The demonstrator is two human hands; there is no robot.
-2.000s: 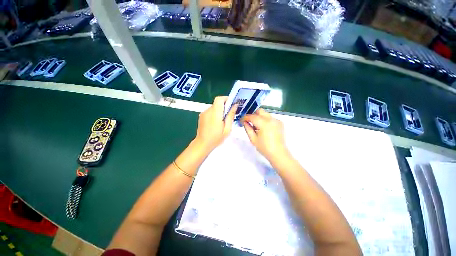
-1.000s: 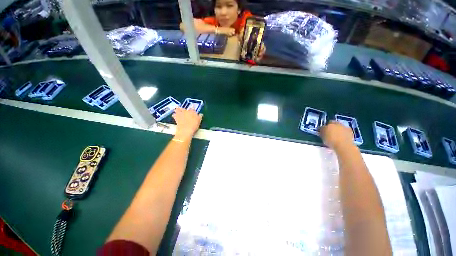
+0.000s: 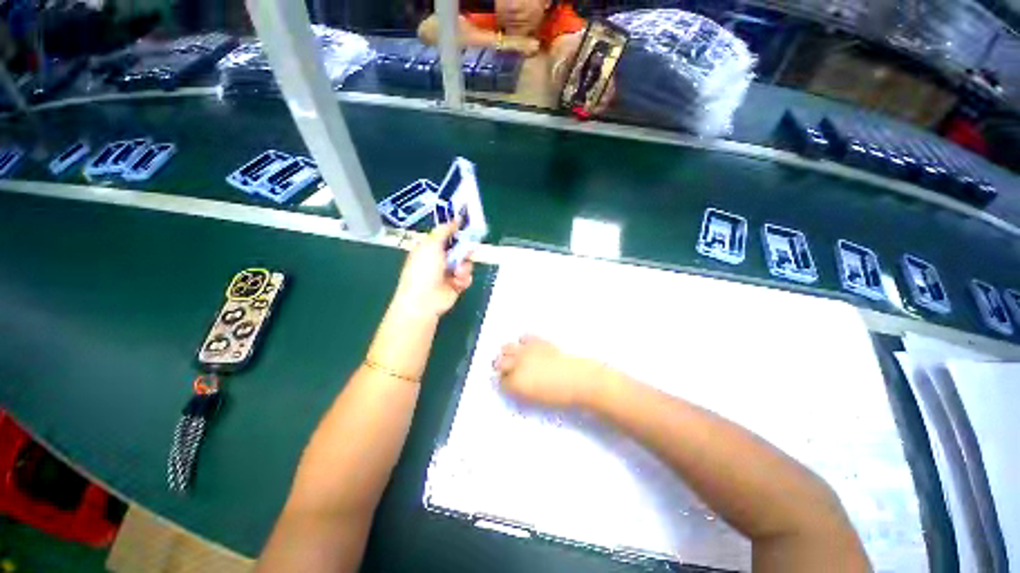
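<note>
My left hand (image 3: 434,275) grips a light-blue housing (image 3: 464,205), tilted up on its edge over the pale rail at the belt's near side. My right hand (image 3: 541,373) is over the left part of the shiny sticker sheet (image 3: 671,448), with its fingers curled together. Whether it pinches a small adhesive piece cannot be seen. More housings lie in a row on the green belt to the right, such as this one (image 3: 791,253), and others lie to the left (image 3: 276,175).
A patterned phone (image 3: 241,321) with a braided strap (image 3: 190,437) lies at left. A pale post (image 3: 319,118) stands at the rail. White spare sheets (image 3: 990,420) lie at right. Across the belt, a person (image 3: 531,28) is beside another phone (image 3: 595,69), bagged parts (image 3: 682,73) and dark units.
My left hand has lifted a housing from the belt. My right hand has moved from the belt's housings back to the left part of the sticker sheet.
</note>
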